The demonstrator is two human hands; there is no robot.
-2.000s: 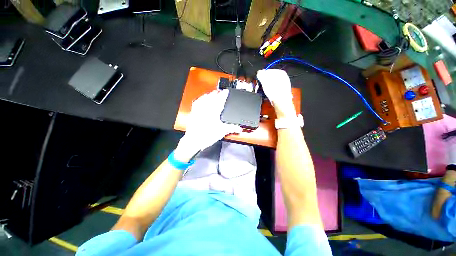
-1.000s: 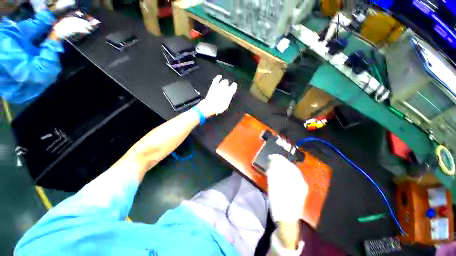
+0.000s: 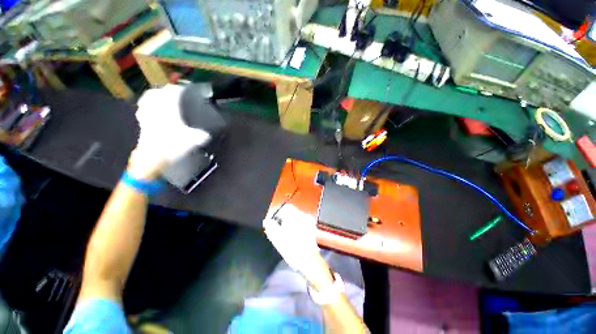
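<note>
A flat dark set-top box (image 3: 344, 207) lies on the orange-brown test fixture (image 3: 398, 228), its far edge at the connector row. My left hand (image 3: 163, 127), in a white glove, holds another dark box (image 3: 201, 107), blurred by motion, above the bench at left. Below it, more boxes (image 3: 191, 171) lie on the black bench, partly covered by the hand. My gloved right hand (image 3: 294, 240) is at the fixture's near left part. Its fingertips pinch the end of a thin black lead (image 3: 292, 179) that crosses the board's left side.
A blue network cable (image 3: 451, 173) curves to the orange control box (image 3: 549, 196) at right. A remote control (image 3: 513, 259) and green stick (image 3: 485, 228) lie near it. Shelf legs (image 3: 294, 104), AV plugs (image 3: 375, 139) stand behind. Another person's blue sleeve (image 3: 10, 209) shows at left.
The view has turned right. My left hand has closed on a box at the left. My right hand has moved off the fixture's box to the board's left side, where the black lead now shows.
</note>
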